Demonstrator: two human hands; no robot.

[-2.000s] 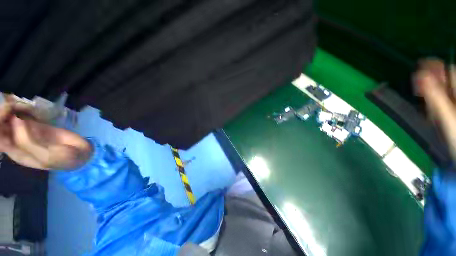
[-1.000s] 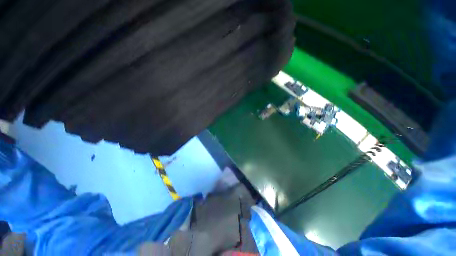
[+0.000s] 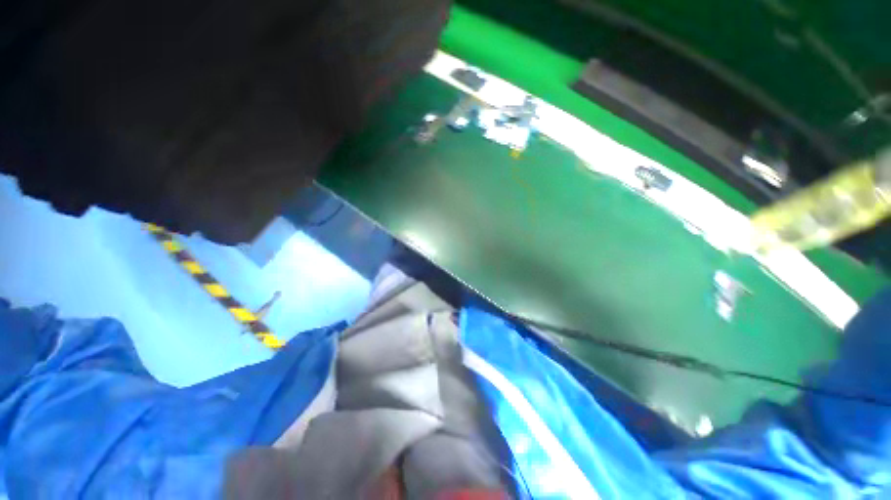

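Neither of my hands is in view; only my blue sleeves show, the left one [image 3: 88,391] at the lower left and the right one [image 3: 762,459] at the lower right. Nearest in front is a large dark mass [image 3: 205,107] filling the upper left, blurred, with a jagged lower edge; it may be stacked black trays. Beyond it, a cluster of blue-white boards [image 3: 508,124] lies at the white strip [image 3: 596,151] and on the green mat [image 3: 547,244].
A thin dark cord [image 3: 635,349] crosses the mat's near part. A small grey part [image 3: 653,177] lies on the strip, and a whitish piece [image 3: 726,295] on the mat. A yellowish translucent cylinder [image 3: 830,210] is at right. Yellow-black floor tape [image 3: 215,290] is at lower left.
My hands, seen two seconds ago at both sides, are out of view. The view has shifted right, so the boards and dark mass stand further up and left. The yellowish cylinder has come into view.
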